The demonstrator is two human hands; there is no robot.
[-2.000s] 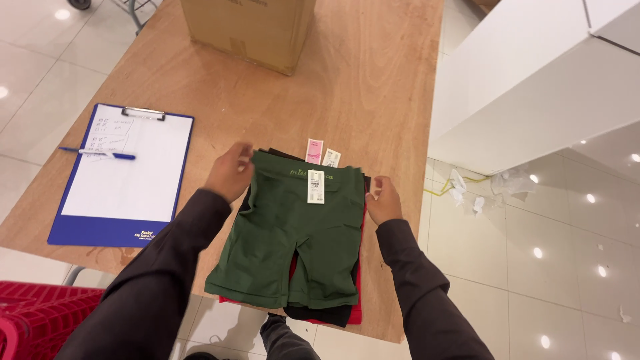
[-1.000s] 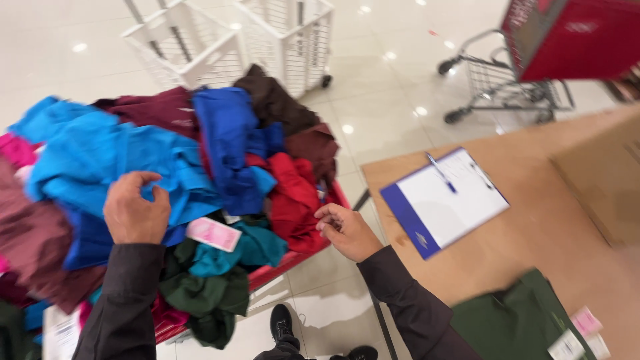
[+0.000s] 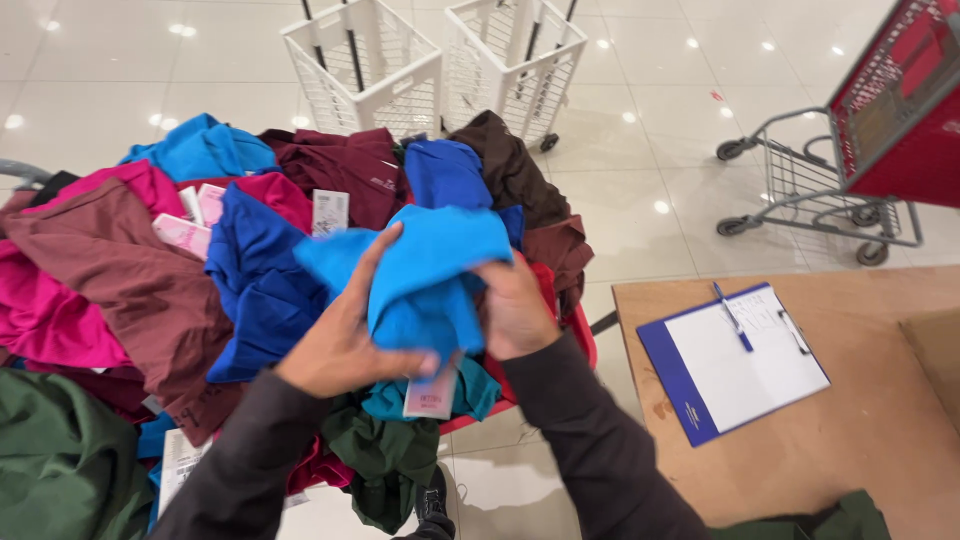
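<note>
My left hand [image 3: 356, 330] and my right hand [image 3: 514, 304] both grip a bright blue garment [image 3: 442, 255], one at each side of it, above a heaped red cart [image 3: 585, 337]. A pink and white tag [image 3: 430, 394] shows just below the garment. Around it in the heap lie a royal blue garment [image 3: 262, 277], a maroon one [image 3: 341, 176], a dusty rose one [image 3: 142, 285] and dark green ones [image 3: 60, 457]. At the bottom right, part of a dark green garment [image 3: 817, 521] rests on the wooden table [image 3: 862, 442].
A blue clipboard [image 3: 667, 367] with paper and a pen [image 3: 735, 319] lies on the table, near a cardboard box [image 3: 934, 352]. Two white baskets [image 3: 367, 101] stand beyond the heap. A red shopping cart [image 3: 900, 142] is at the upper right.
The view has swung left from the table to the heaped cart. My hands were at the green shorts, then apart over the heap; now they hold the bright blue garment.
</note>
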